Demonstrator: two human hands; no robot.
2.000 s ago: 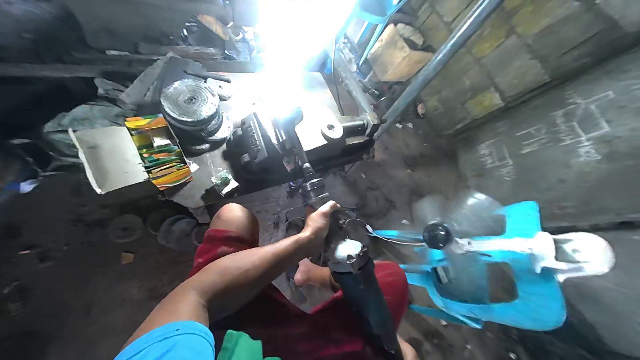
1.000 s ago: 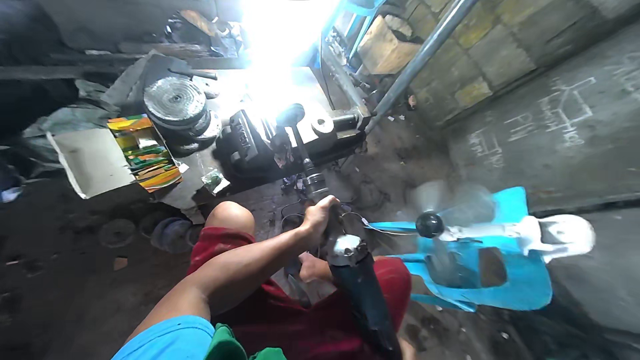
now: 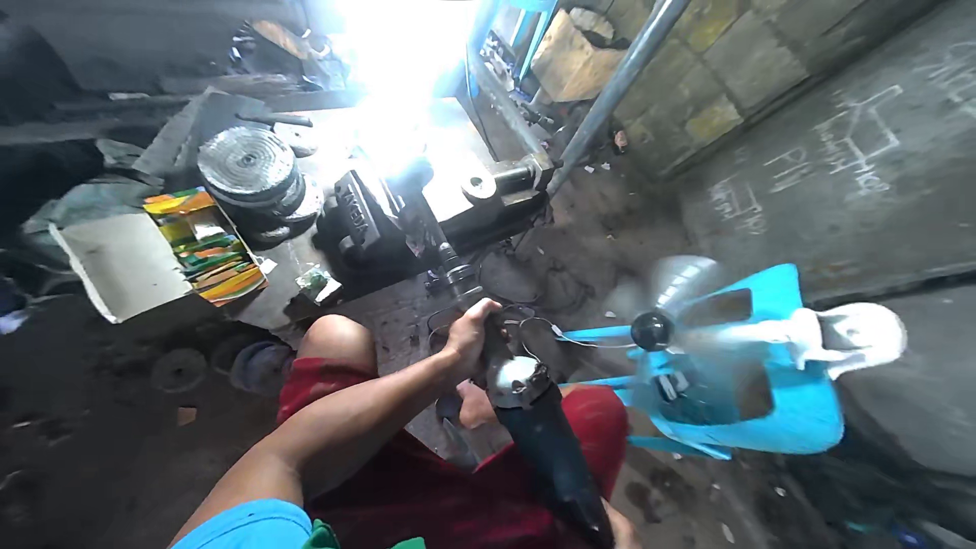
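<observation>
My left hand [image 3: 471, 335] grips the narrow front neck of a long straight power grinder [image 3: 545, 450], which has a black body and a silver metal collar. My right hand [image 3: 621, 526], at the bottom edge, is around the rear of the body; its fingers are mostly hidden. From my left hand the tool's shaft [image 3: 457, 274] runs up to a dark head [image 3: 410, 179] at the jaws of a black bench vise [image 3: 362, 217]. Glare hides the contact point and any workpiece. A pale ring-shaped wheel [image 3: 479, 187] lies right of the head.
A spinning fan [image 3: 652, 330] is in front of a blue plastic chair [image 3: 801, 412] at my right. Stacked round discs [image 3: 248, 164] and an open carton [image 3: 130, 267] of coloured packets are left of the vise. A metal pipe [image 3: 625, 84] slants past the bench; a thin cord runs near my left hand.
The tool's dark head has shifted slightly left, closer to the vise jaws, since one second ago. Both hands keep their places on the tool.
</observation>
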